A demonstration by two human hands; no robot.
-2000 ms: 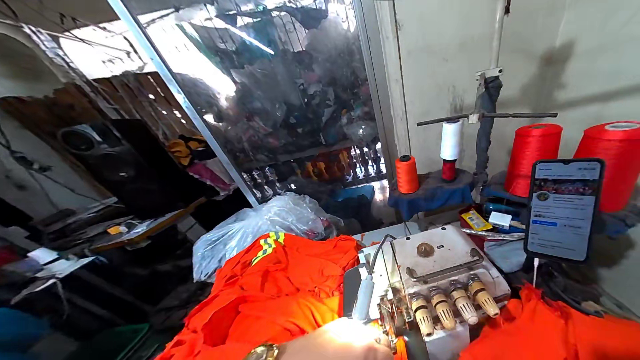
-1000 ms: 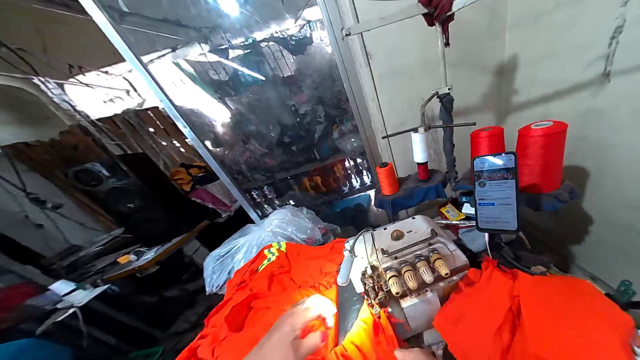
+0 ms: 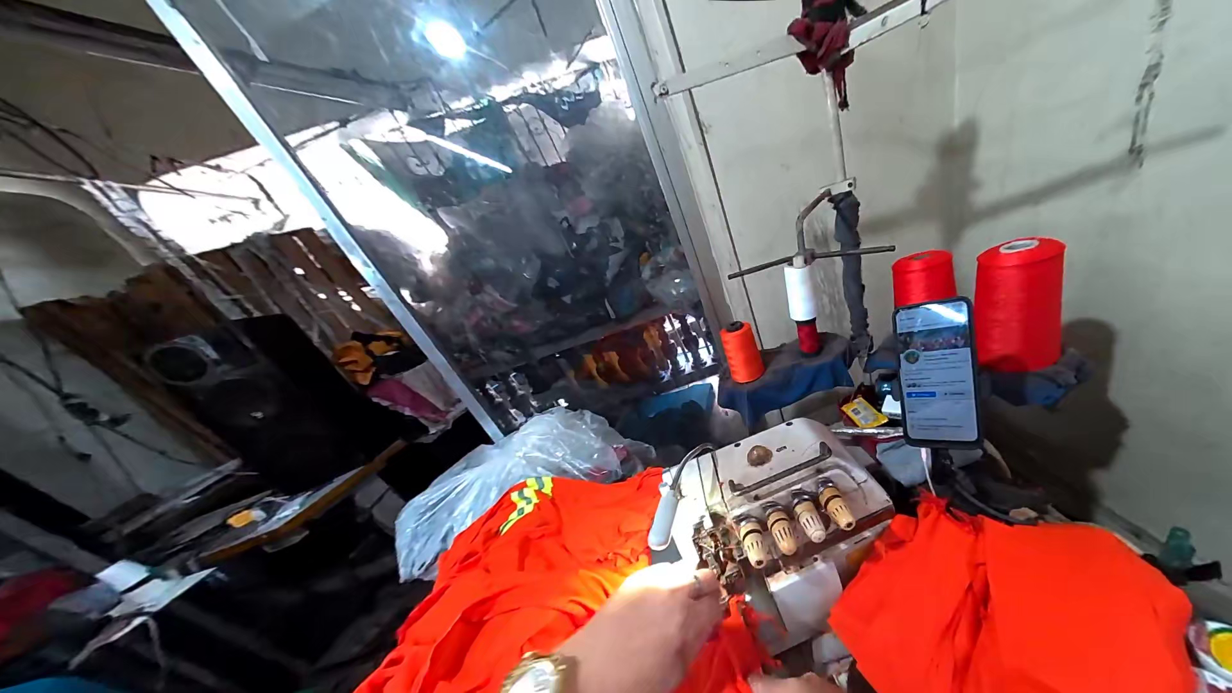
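Note:
My left hand [image 3: 654, 621], a watch on its wrist, is at the needle area of a white overlock sewing machine [image 3: 794, 443], with its fingers closed on orange fabric [image 3: 520, 568]. Only a small part of my right hand [image 3: 794, 683] shows at the bottom edge, beside the same fabric; its grip is hidden. The fabric spreads to the left of the machine and bears a yellow-green stripe. A small lamp [image 3: 664, 515] lights the needle area. Several tension dials line the machine's front.
More orange fabric [image 3: 1049, 597] lies right of the machine. Behind stand a mounted phone [image 3: 938, 375], large red thread cones [image 3: 1020, 303], an orange cone [image 3: 741, 351] and a white spool [image 3: 800, 292]. A clear plastic bag [image 3: 500, 472] sits beside a glass panel, back left.
My left hand has moved from the fabric left of the machine to its needle area. My right hand, near the machine's front a second ago, now shows only at the bottom edge.

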